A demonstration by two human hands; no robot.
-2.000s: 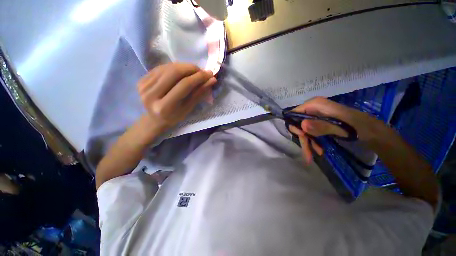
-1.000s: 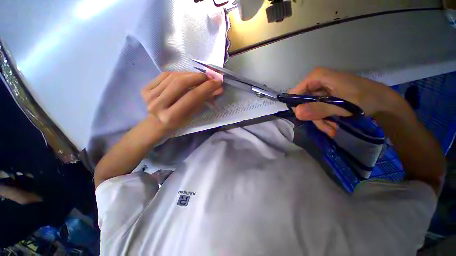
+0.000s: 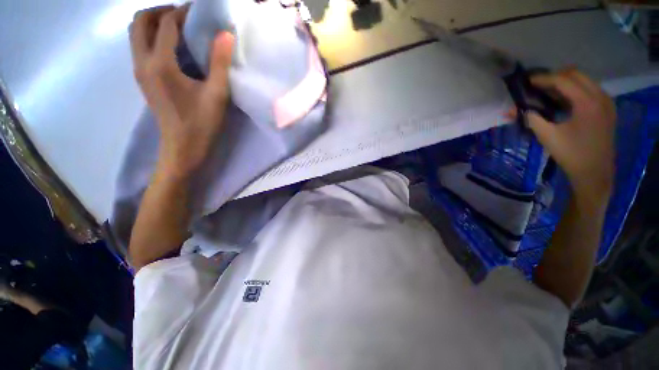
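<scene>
The light grey-blue fabric panel (image 3: 246, 141) lies on the left of the table and hangs over its front edge. Its curved end carries a pink strip (image 3: 303, 99) at the lit needle area. My left hand (image 3: 181, 87) grips a raised fold of the panel between thumb and fingers. My right hand (image 3: 571, 115) holds the scissors (image 3: 480, 56) by the black handles at the right, over the table's front edge. The blades are blurred, point up and left, and are apart from the fabric.
The yellowish machine bed plate (image 3: 390, 30) is at the top, with a dark part (image 3: 367, 13) above it. A blue basket (image 3: 517, 155) with grey, dark-striped fabric is below the table at right. Another person's arm (image 3: 22, 296) shows at lower left.
The scissors have moved right and up, away from the pink strip. My left hand has left the strip's end, moved up and left, and taken hold of the panel, which is now folded up.
</scene>
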